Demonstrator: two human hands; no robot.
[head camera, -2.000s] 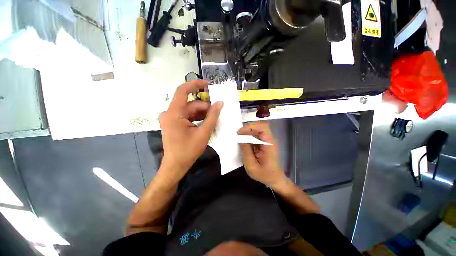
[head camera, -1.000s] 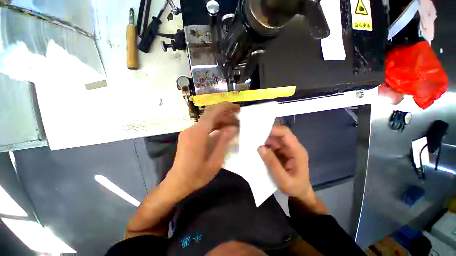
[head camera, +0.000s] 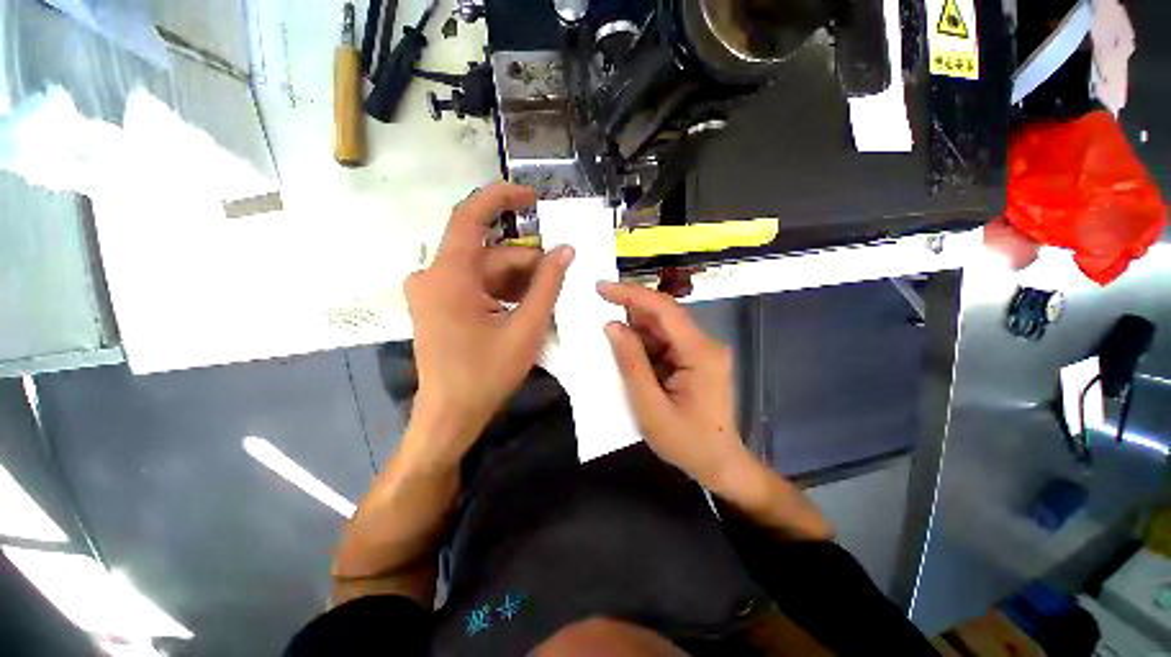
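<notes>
A white strip (head camera: 591, 353) lies lengthwise between my hands, its far end over the yellow edge strip (head camera: 700, 236) at the throat plate (head camera: 541, 134) of the sewing machine (head camera: 783, 154). My left hand (head camera: 473, 315) grips the strip's left edge, thumb on top, fingertips near the plate. My right hand (head camera: 674, 379) is at the strip's right edge, with thumb and forefinger at its border. The needle area is dark and its detail cannot be made out.
A wooden-handled tool (head camera: 348, 105) and a black-handled screwdriver (head camera: 396, 80) lie on the white table (head camera: 244, 302), left of the machine. A warning label (head camera: 952, 39) is on the machine's right. A red plastic bag (head camera: 1085, 193) lies far right.
Since one second ago, the strip and both hands have moved forward and left to the plate, and the strip has straightened. Two seconds ago a flap stuck out by my right hand; now it lies flat.
</notes>
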